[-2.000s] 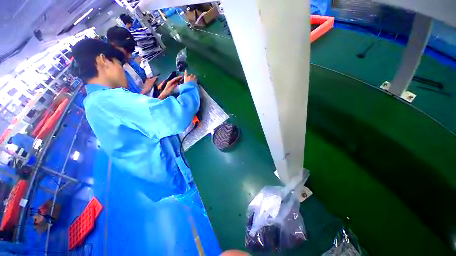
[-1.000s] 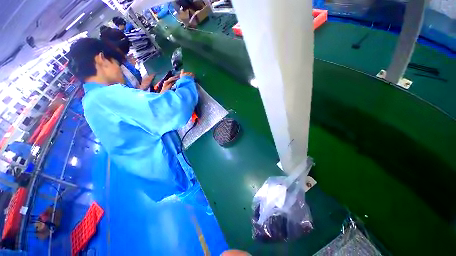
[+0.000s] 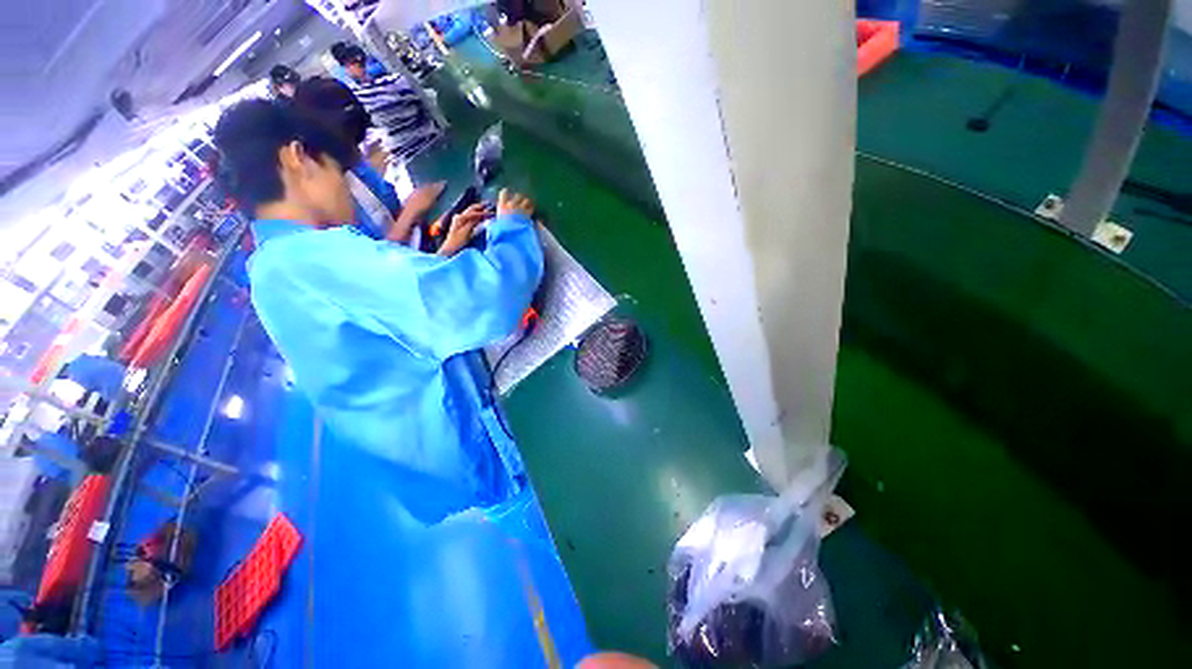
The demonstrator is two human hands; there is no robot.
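A small skin-toned patch, perhaps part of one of my hands, is cut off by the bottom edge; I cannot tell which hand. Nearest in front of me, a clear plastic bag with dark contents (image 3: 752, 595) stands on the green bench (image 3: 621, 490) at the foot of a white post. Another shiny clear bag (image 3: 944, 643) is cut off at the bottom right. A round dark mesh-like dish (image 3: 611, 356) sits further up the bench, beside a bubble-wrap mat (image 3: 565, 311).
A white post (image 3: 771, 235) rises through the middle. A person in a light-blue smock (image 3: 392, 307) works at the mat on the left, with an orange item (image 3: 529, 318) partly hidden by the sleeve. An orange-red tray (image 3: 258, 582) is at the lower left.
The view has shifted, so the neighbour and dish appear further right. The bagged parts sit lower in the picture, and the corner bag shows less than one second ago.
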